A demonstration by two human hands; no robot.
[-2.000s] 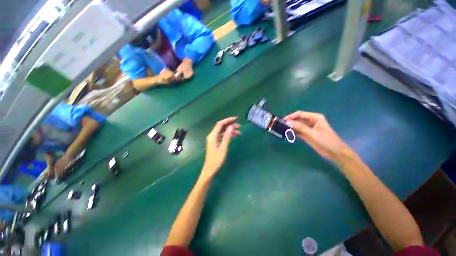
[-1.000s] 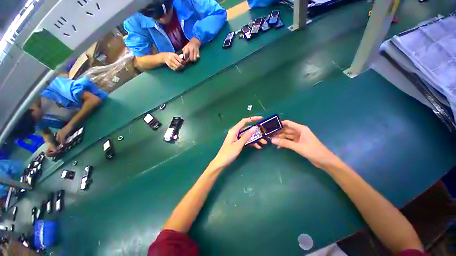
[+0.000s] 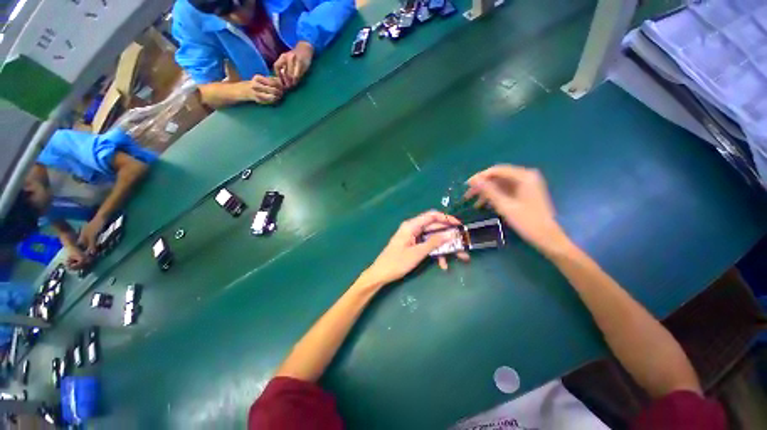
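Note:
A black phone (image 3: 484, 234) with a silver edge and a dark screen lies level just above or on the green bench. My left hand (image 3: 412, 248) holds its keypad end from the left, with the thumb across the keys. My right hand (image 3: 511, 197) is off the phone, above its screen end, blurred, with the thumb and fingers close together. Whether it pinches something tiny is not clear. A small white scrap (image 3: 446, 201) lies beyond the phone, left of the right fingertips.
Loose phones (image 3: 266, 213) and a small ring (image 3: 246, 174) lie on the conveyor to the left. A blue bin (image 3: 80, 398) is lower left. White trays (image 3: 715, 63) stand upper right. A pale disc (image 3: 506, 380) is near the front edge. Two people in blue smocks work opposite.
My left hand has taken hold of the phone's keypad end. My right hand has let go of the phone and lifted away. The ring seen on the phone earlier no longer shows.

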